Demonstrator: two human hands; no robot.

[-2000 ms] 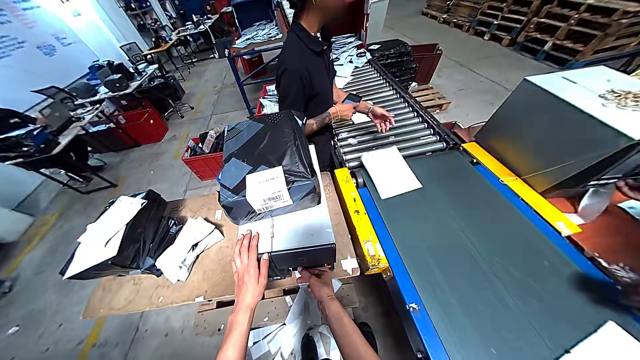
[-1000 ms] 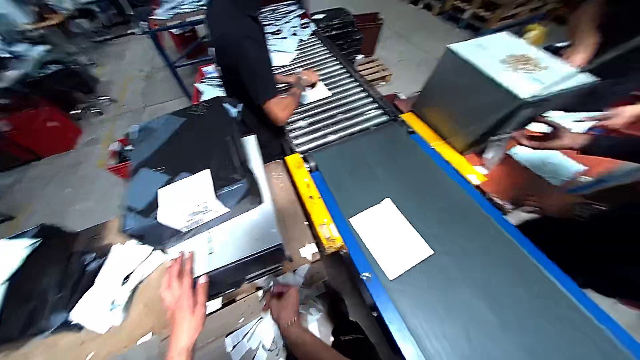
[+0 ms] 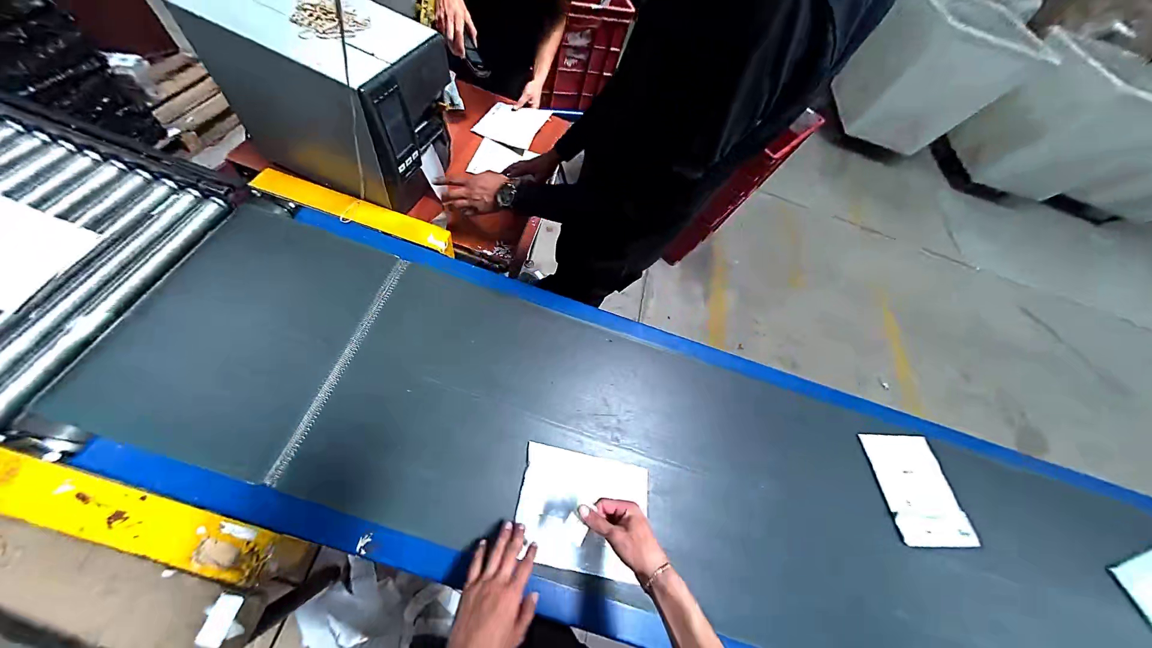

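Note:
A white mailer package (image 3: 585,477) lies on the dark conveyor belt (image 3: 738,450) near its blue edge. My right hand (image 3: 625,535) is over the package, thumb and forefinger pinched together at a small pale piece on its surface; whether that piece is a label or part of the wrapping, I cannot tell. My left hand (image 3: 497,585) rests with spread fingers at the package's lower left corner and the blue rail, holding nothing. Further right on the belt are a narrow white package (image 3: 918,490) and, at the frame's edge, a pale one (image 3: 1136,580).
Metal rollers (image 3: 108,261) adjoin the belt at left, with yellow guards (image 3: 135,513) at the joint. Across the belt, a label printer (image 3: 315,99) stands on a red table, where two people handle white packages. Large white sacks (image 3: 936,81) stand at upper right.
The view has swung far to the right, from the wrapped boxes to the belt. My hands have left the box at the table and are now at a white package on the belt.

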